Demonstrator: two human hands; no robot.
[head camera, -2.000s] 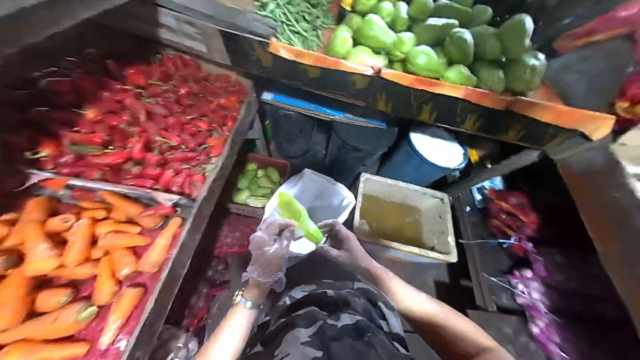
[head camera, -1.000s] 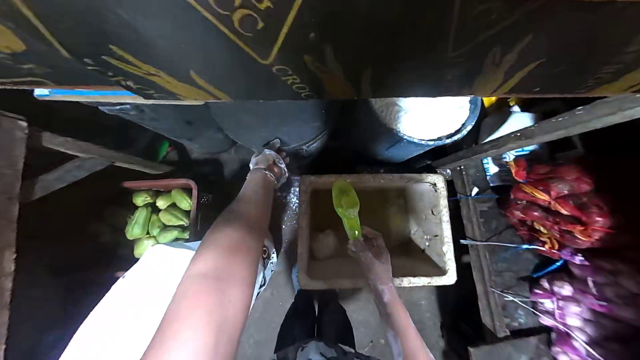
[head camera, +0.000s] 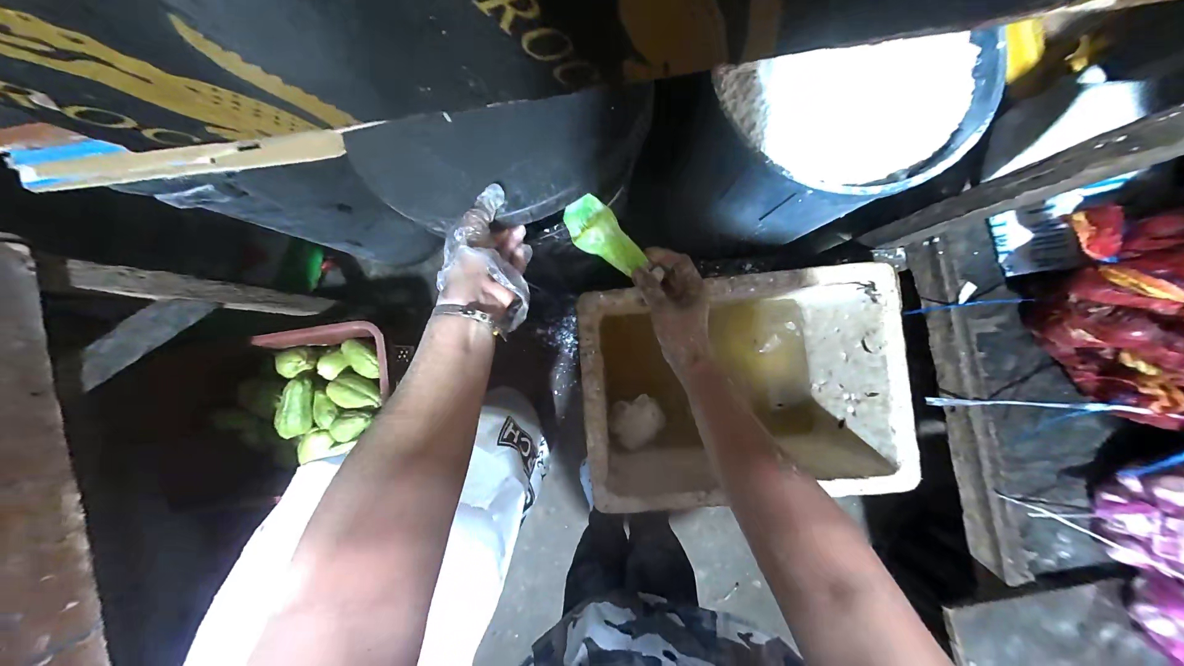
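My left hand (head camera: 486, 259), in a clear plastic glove with a wristwatch or bracelet at the wrist, is at the rim of a dark barrel's round lid (head camera: 499, 162). Its fingers are partly curled; whether they grip the rim is unclear. My right hand (head camera: 672, 291) holds a green plastic scoop (head camera: 601, 231) by its handle, bowl toward the barrel. Below that hand sits an off-white foam box (head camera: 906, 388) with brownish liquid and a whitish lump (head camera: 638, 421) in it. To the right, an open blue-black barrel (head camera: 786, 208) is filled with white material (head camera: 869, 102).
A red crate (head camera: 319, 335) of green chayote-like vegetables (head camera: 351, 390) stands at left, beside a white sack (head camera: 490, 490). Wooden beams (head camera: 203, 287) flank both sides. Printed black cardboard (head camera: 416, 55) overhangs the barrels. Red net bags (head camera: 1119, 314) and purple onions or garlic (head camera: 1147, 523) lie at right.
The scoop, held in my right hand over the foam box a second ago, is now up near the barrel lid. Two seconds ago both hands were together by the white sack.
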